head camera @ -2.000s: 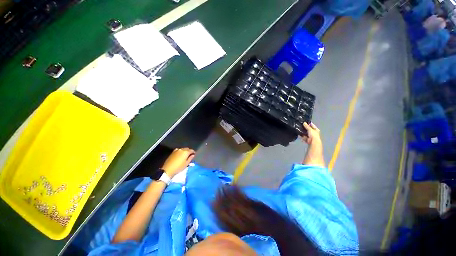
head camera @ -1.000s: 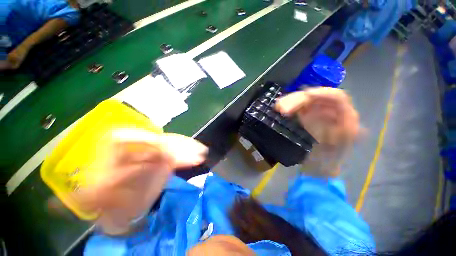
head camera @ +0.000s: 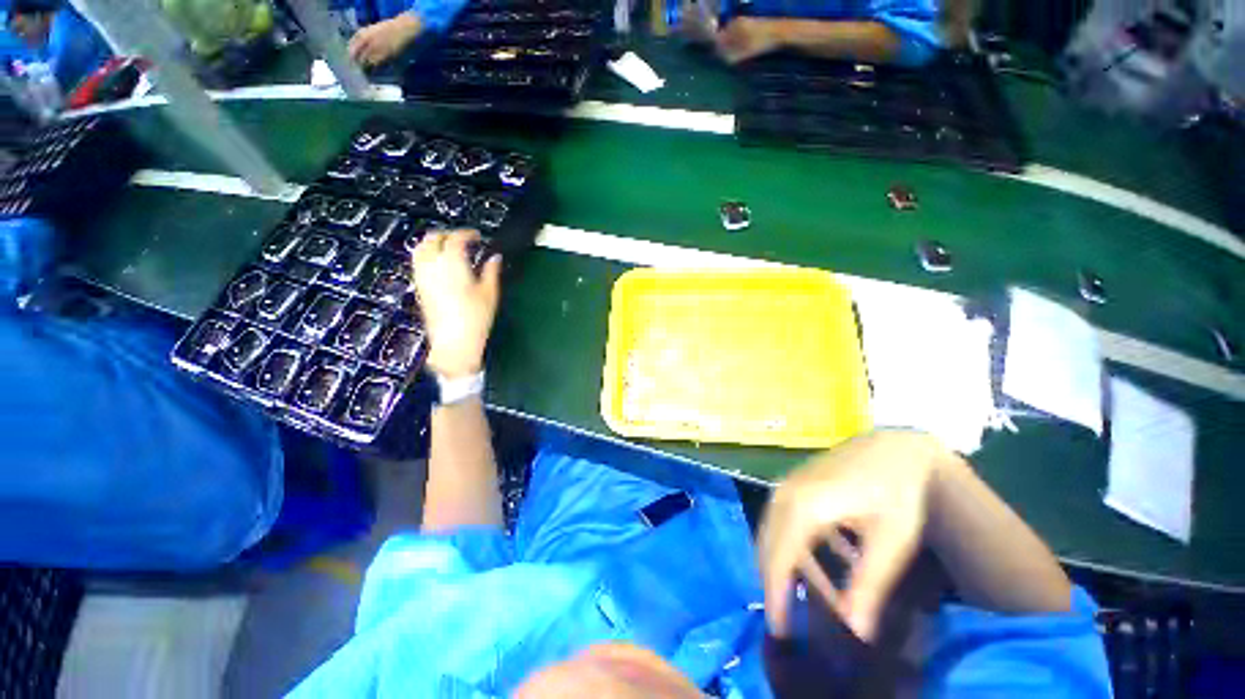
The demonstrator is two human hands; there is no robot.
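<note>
The black blister tray (head camera: 321,307) lies at the left on the bench edge, its pockets showing rounded-square outlines with shiny rims. My left hand (head camera: 458,294), with a pale wristband, reaches over the tray's right part, fingertips at a pocket; whether it holds a housing cannot be told. The yellow tray (head camera: 737,358) lies right of it, with small pale bits along its bottom. My right hand (head camera: 853,526) is blurred in front of my body, below the yellow tray's right corner, fingers bent over something dark; whether it holds anything cannot be told.
White sheets (head camera: 928,362) lie right of the yellow tray, with two pale pouches (head camera: 1051,358) farther right. Housings (head camera: 934,255) are spaced on the green belt (head camera: 628,178). Other people's hands and black trays (head camera: 874,109) are across the belt. A blue-clothed person is at left.
The view has swung left, bringing the black blister tray into sight. My left hand has moved from by the yellow tray onto it. My right hand has left the area of the lower tray stack.
</note>
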